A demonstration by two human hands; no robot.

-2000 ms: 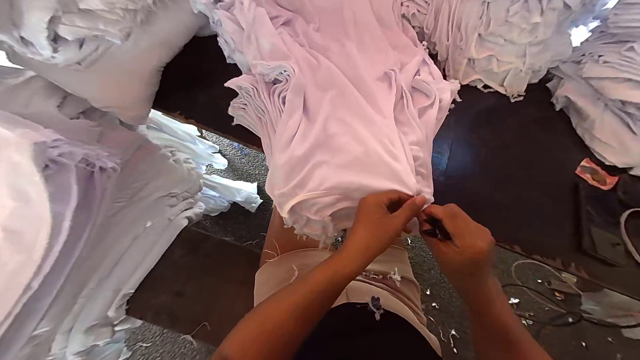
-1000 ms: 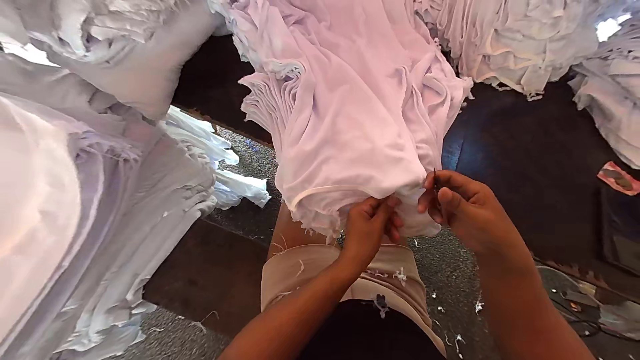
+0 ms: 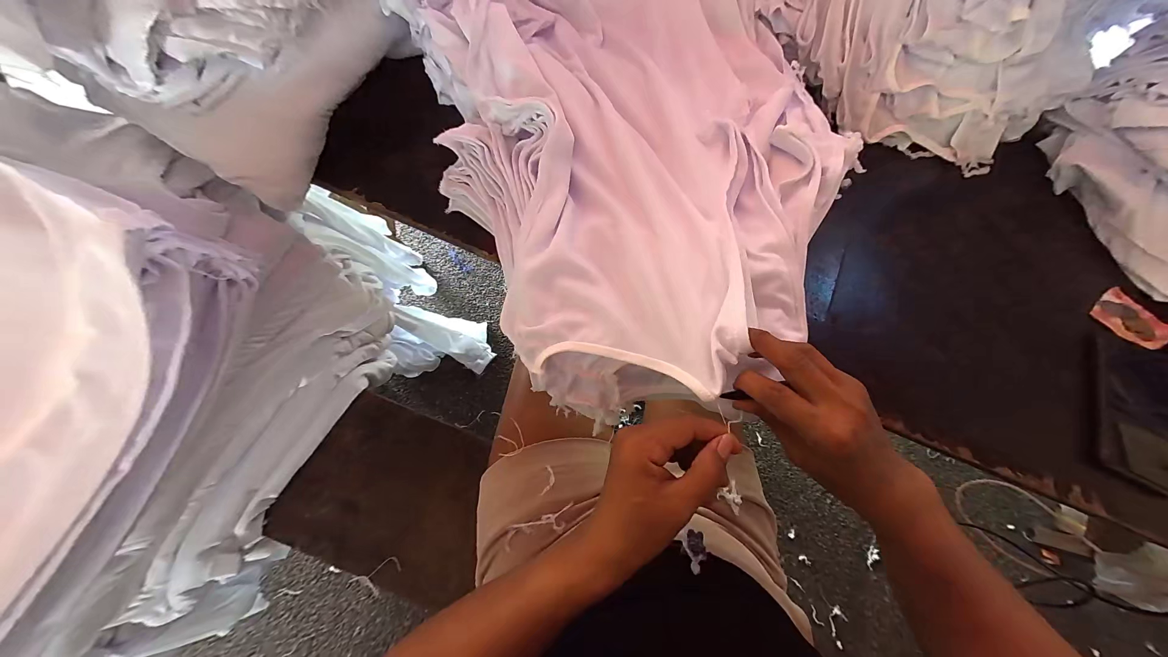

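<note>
A thick stack of pale pink-white knit garments (image 3: 639, 210) lies before me, its near end hanging over the table edge above my lap. The top garment's hemmed edge (image 3: 630, 354) curves open toward me. Just below its corner, my left hand (image 3: 671, 474) pinches a thin loose thread (image 3: 727, 422) between thumb and forefinger. My right hand (image 3: 812, 411) is at that same corner, with a small dark pointed tool (image 3: 735, 395) showing between its fingers; most of the tool is hidden, so its kind cannot be told.
Piles of white cloth stand at the left (image 3: 228, 365), upper left (image 3: 210, 91) and upper right (image 3: 940, 73). The dark tabletop (image 3: 949, 301) bears a dark object (image 3: 1131, 411) and a reddish scrap (image 3: 1131, 317) at right. Cables (image 3: 995, 538) and thread bits lie below.
My left hand has come down off the cloth edge toward my lap, now with a thread pinched in it. The dark tool shows at my right fingers, which remain by the garment's corner.
</note>
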